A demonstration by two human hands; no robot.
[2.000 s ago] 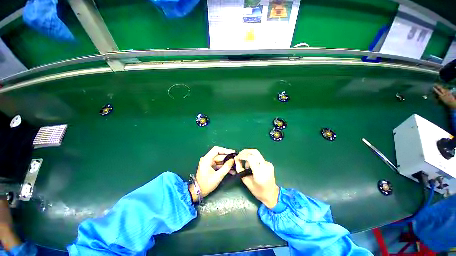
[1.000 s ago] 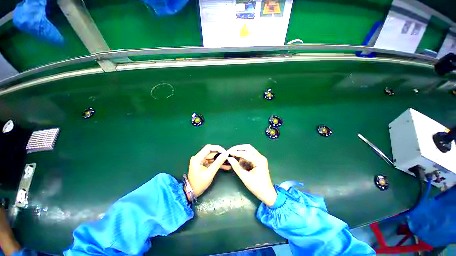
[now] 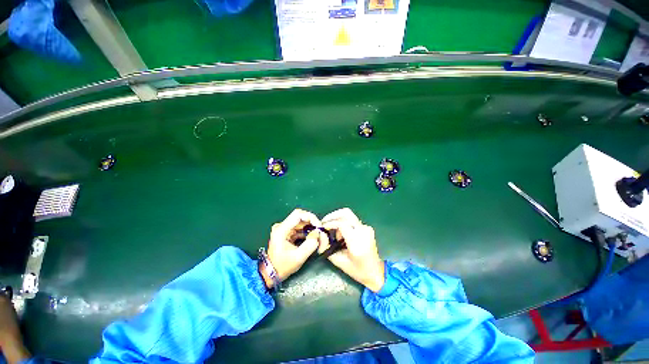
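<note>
My left hand (image 3: 292, 245), with a band on the wrist, pinches a small dark round module (image 3: 307, 231) that is mostly hidden by the fingers. My right hand (image 3: 352, 245) touches it from the right, fingertips against the left ones. A black tool (image 3: 337, 244), tweezers-like, shows under my right fingers; its tip is hidden. Both hands are held above the green conveyor belt (image 3: 213, 213). Whether a small loose part is between the fingertips cannot be told.
Several round modules lie spaced on the belt, one at centre left (image 3: 277, 167) and two touching (image 3: 386, 183). At right are a silver pen-like tool (image 3: 534, 205) and a white box (image 3: 594, 202). At left are a ribbed tray (image 3: 56, 201) and a metal plate (image 3: 34, 266). Another person's arm (image 3: 10, 330) shows lower left.
The view has shifted slightly. The far modules have moved left along the belt. My hands stay together; the right fingers have changed position, and the dark tool shows below them again.
</note>
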